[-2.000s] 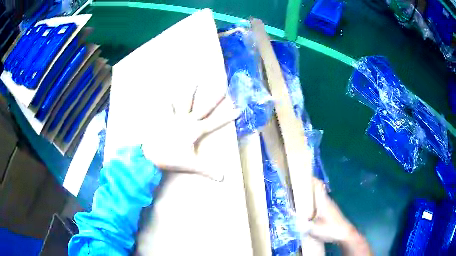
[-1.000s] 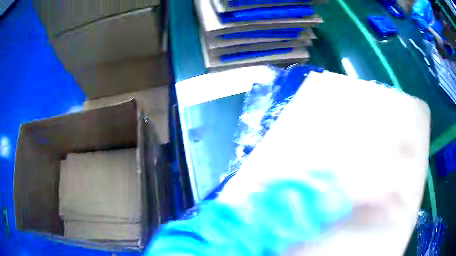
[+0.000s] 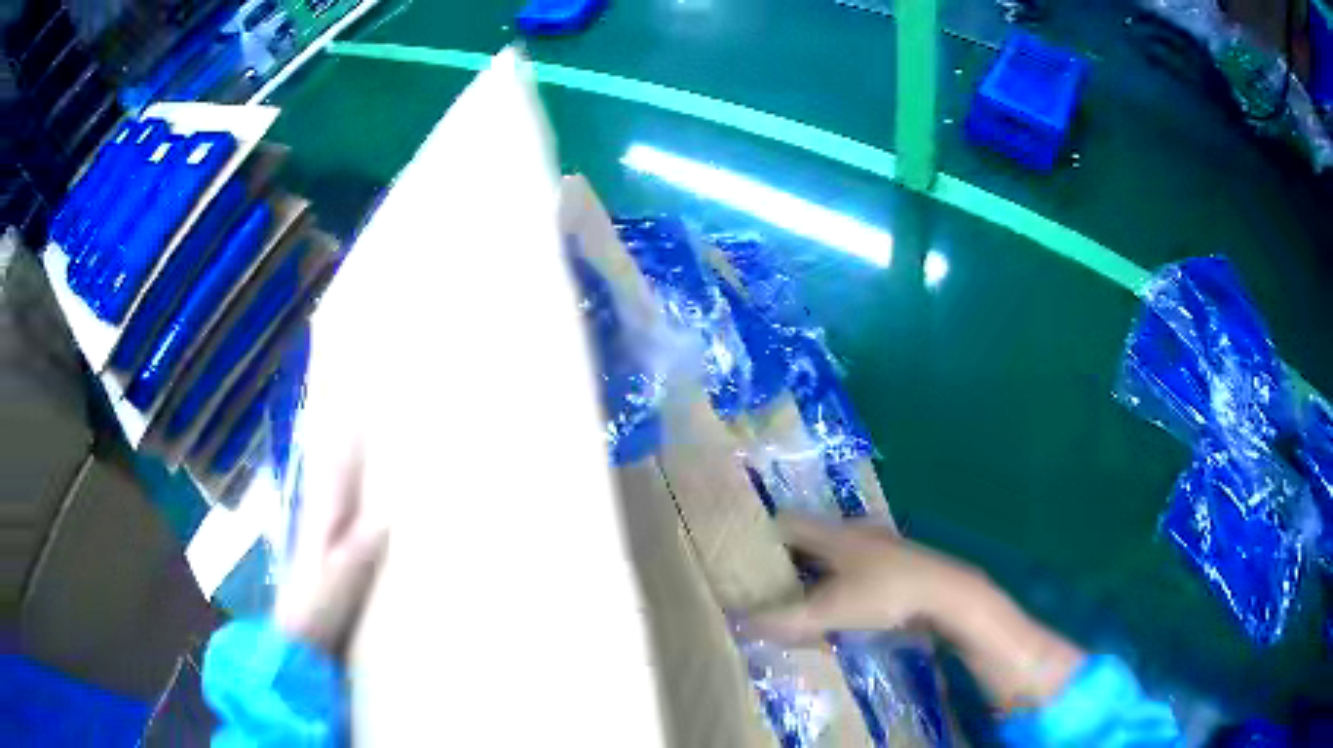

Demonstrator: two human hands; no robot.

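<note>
A cardboard divider glaring white (image 3: 468, 439) stands tilted over a stack of bagged blue housings (image 3: 724, 329) and tan dividers (image 3: 716, 497) in front of me. My left hand (image 3: 333, 563), blurred, holds the white divider's left edge, with some fingers hidden. My right hand (image 3: 863, 585) grips a tan divider on the stack's right side, its fingertips at the divider's edge. Glossy film covers the blue housings between the dividers.
A layered stack of blue housings and tan sheets (image 3: 190, 322) stands at the left. Bagged blue pieces (image 3: 1221, 439) lie at the right. A blue container (image 3: 1028, 102) is at the upper right. Brown carton parts (image 3: 103, 563) show at the lower left.
The view swung to the open carton and back. My left hand, spread on top of the white divider two seconds ago, is at its left edge. My right hand has moved inward onto a tan divider.
</note>
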